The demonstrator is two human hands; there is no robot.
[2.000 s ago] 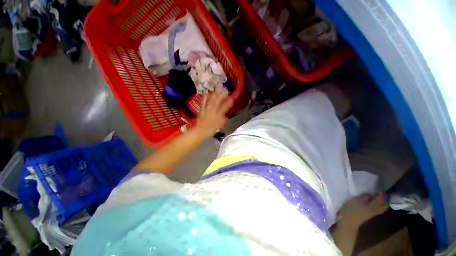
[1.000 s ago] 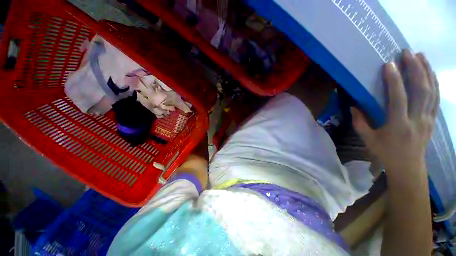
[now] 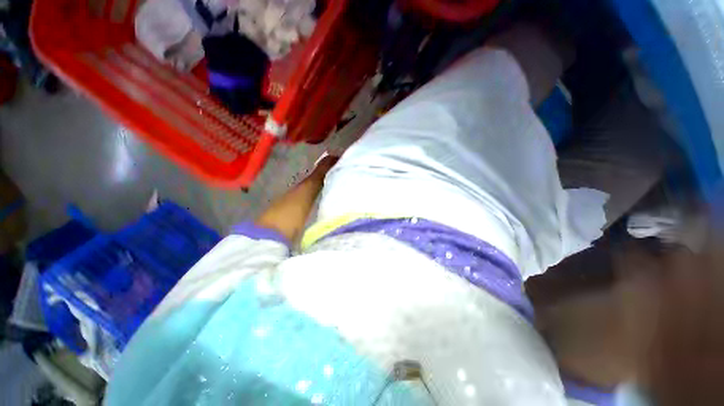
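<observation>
A white cloth point(image 3: 452, 151) lies over the wearer's lap and thigh, its ragged end hanging at the right. My left hand point(image 3: 325, 165) is almost wholly hidden behind the cloth's left side; mainly the forearm shows. My right hand point(image 3: 687, 305) is a brown blur at the right edge, and its fingers cannot be made out. The red plastic basket point(image 3: 147, 119) stands on the floor at the upper left, with pale scraps point(image 3: 278, 24) and a black bundle with a purple band point(image 3: 236, 70) inside.
A blue basket point(image 3: 131, 266) with white cloth at its side stands at the lower left. Part of a second red basket point(image 3: 452, 8) shows at the top. The table's curved blue edge point(image 3: 675, 67) runs down the right side. Grey floor shows between the baskets.
My right hand has left the ruler-marked table edge and is now blurred lower right. My left hand was on the red basket's scraps two seconds ago. The view has shifted.
</observation>
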